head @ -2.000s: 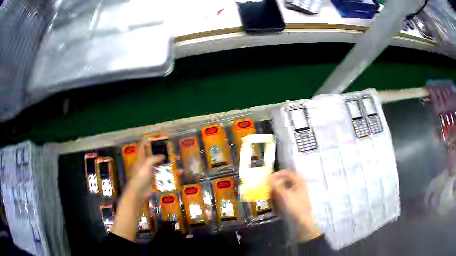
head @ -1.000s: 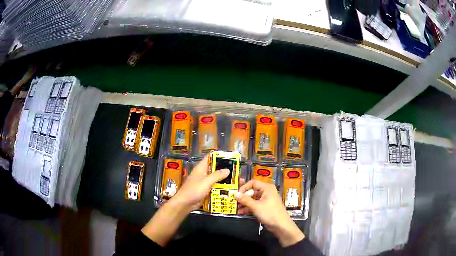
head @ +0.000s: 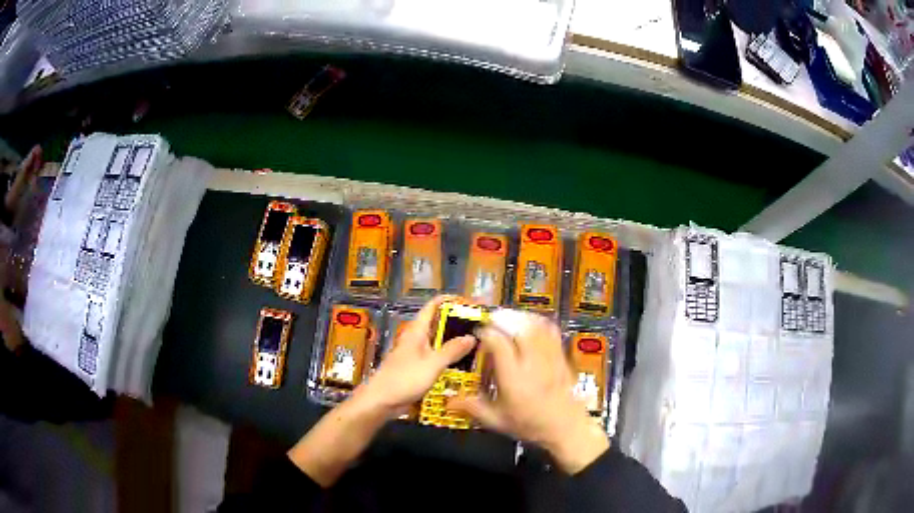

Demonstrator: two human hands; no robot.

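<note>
A yellow phone with a dark screen and a number keypad (head: 448,397) is upright above the front row of the tray. My left hand (head: 409,367) holds it by its left side, thumb across the screen. My right hand (head: 537,379) is blurred at the phone's right side, fingers over its upper right; a small pale thing shows at the fingertips, unclear. Orange phone bodies with red ovals (head: 539,265) lie in two rows in a clear tray (head: 629,301), some hidden by my hands. Several phones without keys (head: 301,257) lie loose at the left.
A white stack with keypad panels (head: 742,401) stands at the right, another (head: 112,230) at the left. A green belt (head: 451,150) runs behind, with a phone-like item (head: 317,91) on it. A shelf with a black smartphone (head: 706,42) and a pale post (head: 837,180) are beyond.
The yellow panel, apart in my right hand two seconds ago, is now on the phone. Since one second ago my right hand has moved up over the phone's upper right. The view has shifted.
</note>
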